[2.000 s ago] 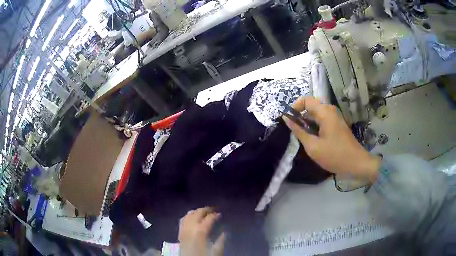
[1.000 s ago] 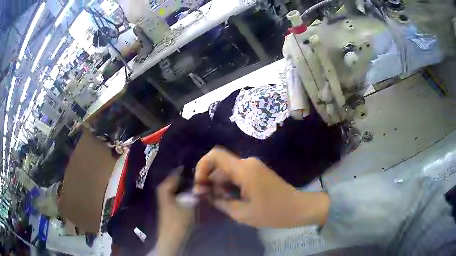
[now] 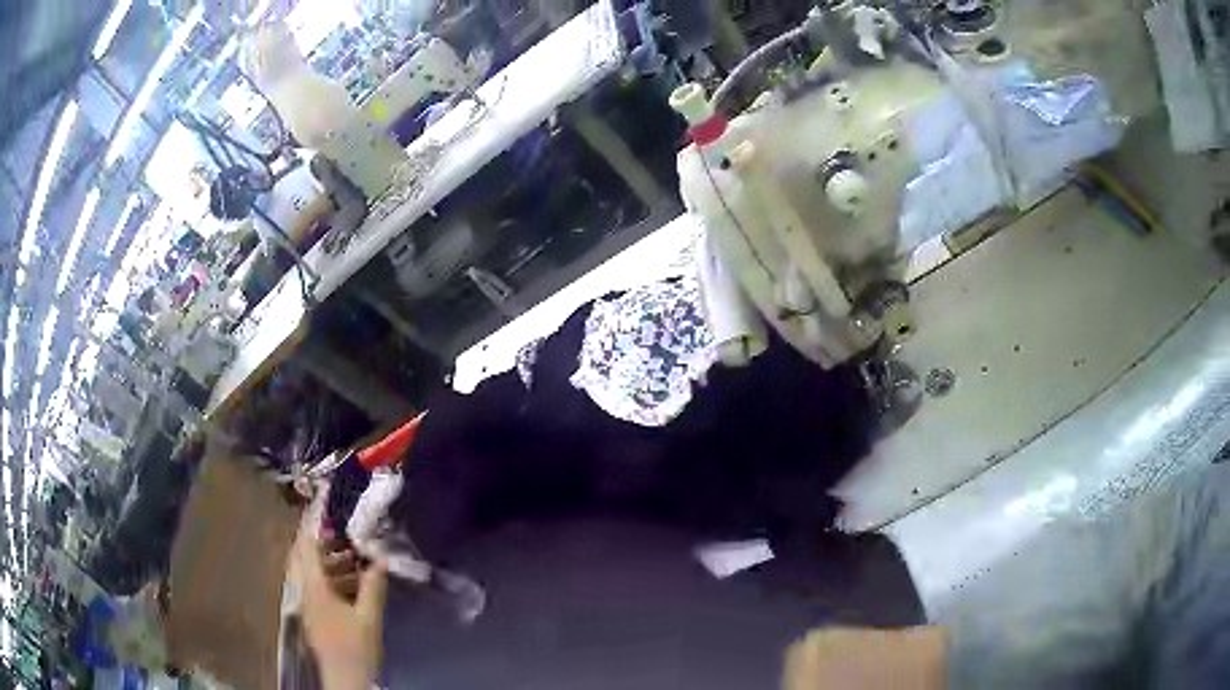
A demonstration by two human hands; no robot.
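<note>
Dark cloth (image 3: 607,499) lies in a large spread heap from the sewing machine (image 3: 809,202) down to the bottom edge. A printed piece with dark floral blotches (image 3: 648,353) lies on it beside the machine head. A small white label (image 3: 735,555) lies on the cloth at right. My left hand (image 3: 344,613) is at the lower left, fingers curled on the edge of the dark cloth beside a pale, blurred strip (image 3: 391,539). My right hand (image 3: 870,661) is at the bottom, cut off by the frame edge; its fingers are hidden.
An orange-red basket rim (image 3: 389,445) shows behind the cloth at left, with an upright brown cardboard sheet (image 3: 229,566) beside it. Written papers (image 3: 991,148) are tied to the machine arm. A yellow-and-blue tool (image 3: 1120,200) lies behind them. Another machine table (image 3: 499,128) stands beyond.
My hands have parted: the left moved left to the cloth's edge, the right down to the bottom edge. The dark cloth is spread differently, and the label shows at right. The view has shifted.
</note>
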